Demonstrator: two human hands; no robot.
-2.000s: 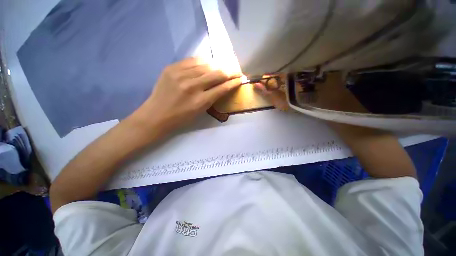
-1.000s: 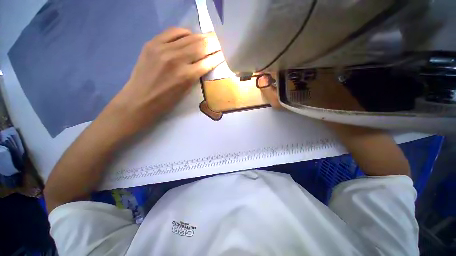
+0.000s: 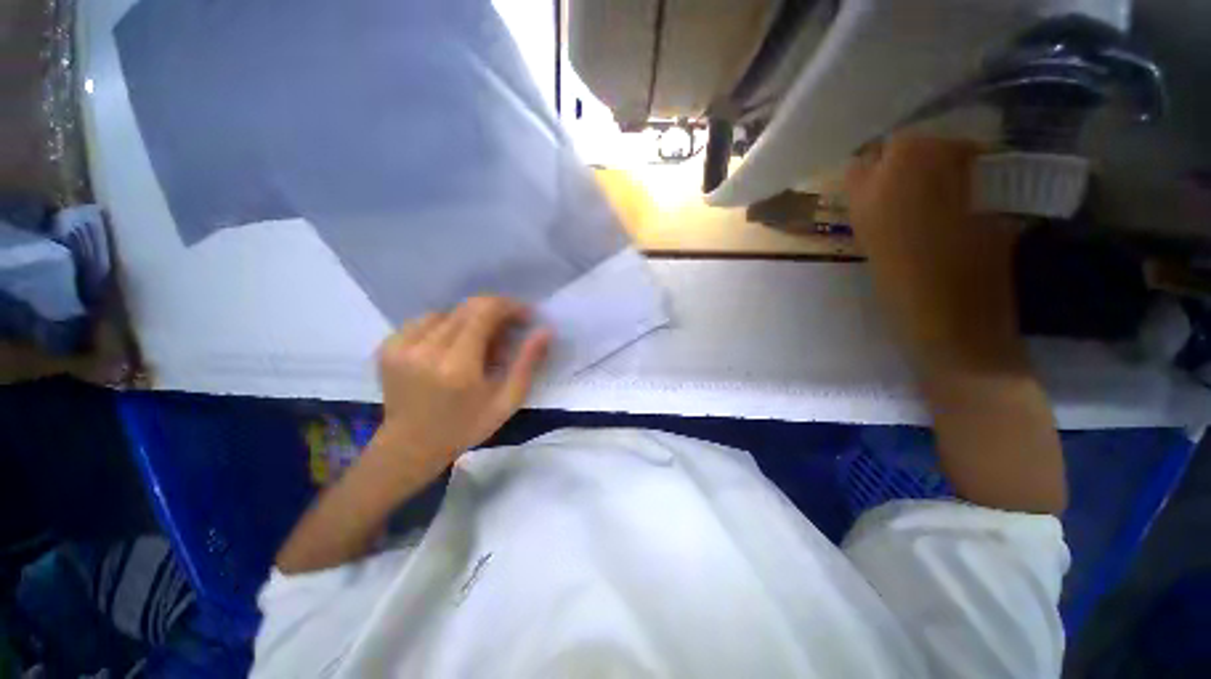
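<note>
A grey fabric panel [image 3: 385, 159] lies on the white table left of the sewing machine. Its near corner has a pale strip or folded edge [image 3: 604, 312] close to the table's front edge. My left hand [image 3: 458, 371] pinches the panel's near edge beside the pale strip, thumb and fingers together, slightly blurred. My right hand [image 3: 916, 186] is raised at the machine head, beside the white ribbed knob [image 3: 1033, 185]; its fingertips are partly hidden by the machine, so what they hold cannot be told.
The off-white sewing machine head [image 3: 903, 66] fills the upper right. The tan machine bed [image 3: 717, 232] shows under its lamp. A dark bundle [image 3: 1089, 285] is right of my right forearm. Folded grey-and-white pieces [image 3: 60, 272] are at the far left. Blue baskets [image 3: 266, 464] are below the table's front edge.
The panel's near corner has come toward the table's front edge. My left hand has moved back toward me and holds its edge. My right hand has moved to beside the knob. The view has shifted.
</note>
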